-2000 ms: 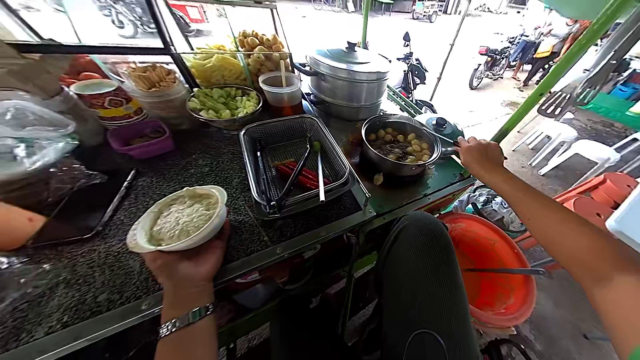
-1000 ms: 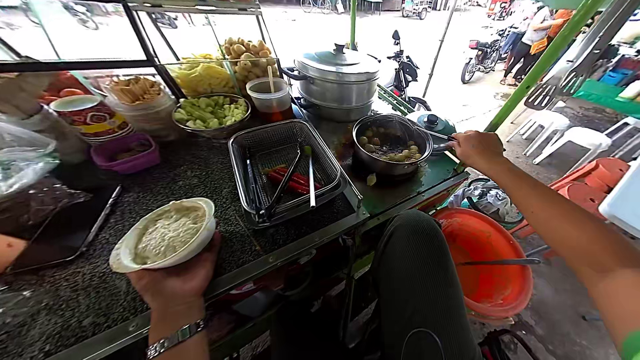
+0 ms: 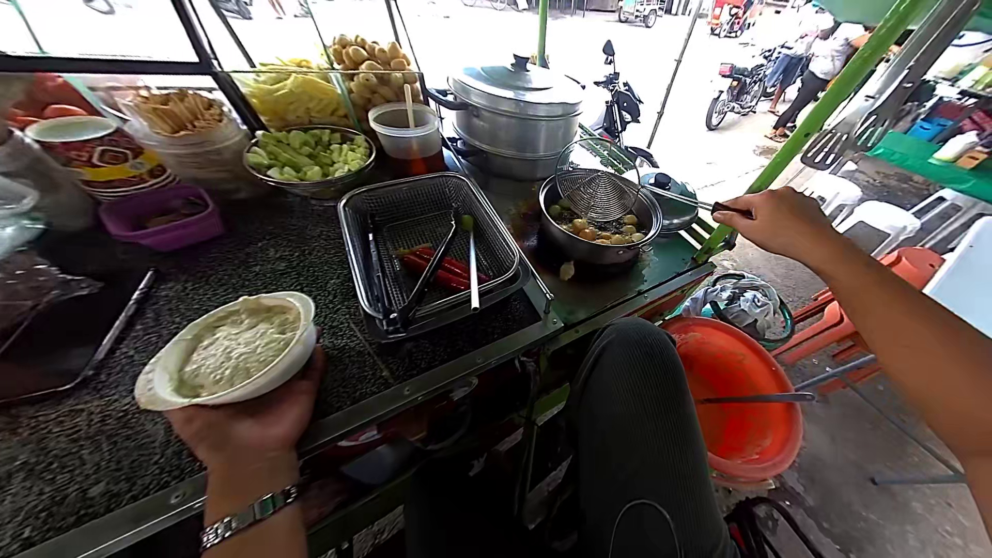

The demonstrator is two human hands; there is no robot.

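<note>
My left hand (image 3: 252,415) holds a pale bowl (image 3: 304,329) of thick whitish batter (image 3: 240,347) from below, over the counter's front edge. At the right, my right hand (image 3: 779,221) grips the dark handle of a wire spider strainer (image 3: 601,195). The strainer's coil is tilted above a metal frying pan (image 3: 559,235), where several round brownish balls (image 3: 593,231) lie in oil. Between my hands stands a wire mesh basket (image 3: 353,260) with tongs (image 3: 428,275), red sausage-like pieces (image 3: 443,269) and a white-handled utensil (image 3: 474,267).
A lidded aluminium steamer pot (image 3: 515,108) stands behind the pan. Left of it are a sauce tub (image 3: 404,128), a bowl of chopped green vegetable (image 3: 310,159) and a purple plastic basket (image 3: 163,221). An orange basin (image 3: 736,387) is low beside my knee; a green post (image 3: 821,116) rises at right.
The strainer has risen from the pan and now tilts above it, showing the balls beneath. My left hand still holds the batter bowl over the counter.
</note>
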